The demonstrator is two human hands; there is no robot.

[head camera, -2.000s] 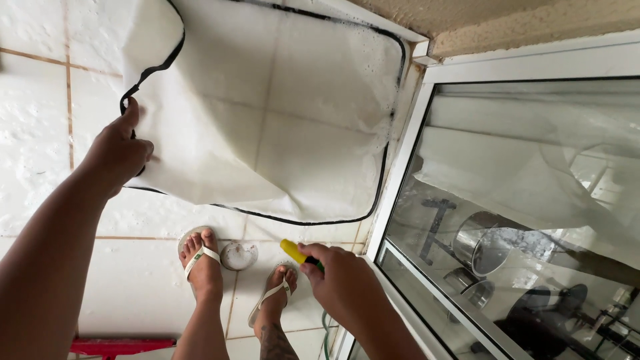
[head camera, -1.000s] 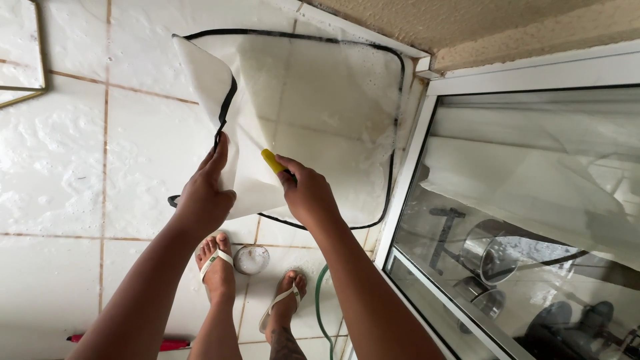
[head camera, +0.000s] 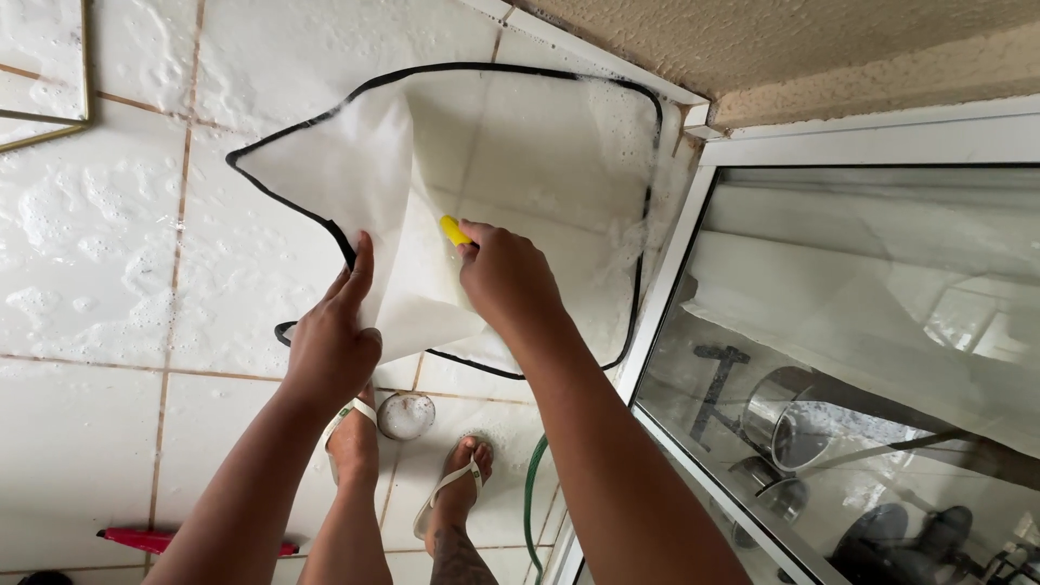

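A translucent white sheet with black edging [head camera: 552, 138] lies on wet tiles, its left part lifted and folded. My left hand [head camera: 335, 333] grips the black edge on the left side, index finger extended along it. My right hand [head camera: 510, 272] is closed around a tool with a yellow end [head camera: 453, 231], over the middle of the sheet; the rest of the tool is hidden by the hand, so its kind cannot be told.
Soap suds [head camera: 73, 219] cover tiles at the left. A round drain [head camera: 406, 416] lies between the sandalled feet. A green hose [head camera: 532, 496] runs beside the right foot. A glass panel in a white frame [head camera: 678, 268] stands right; a red object [head camera: 146, 539] lies lower left.
My left hand has moved right with the sheet's edge. My right hand has gone from near the feet up over the sheet, still holding the yellow-ended tool. The sheet's fold has changed shape.
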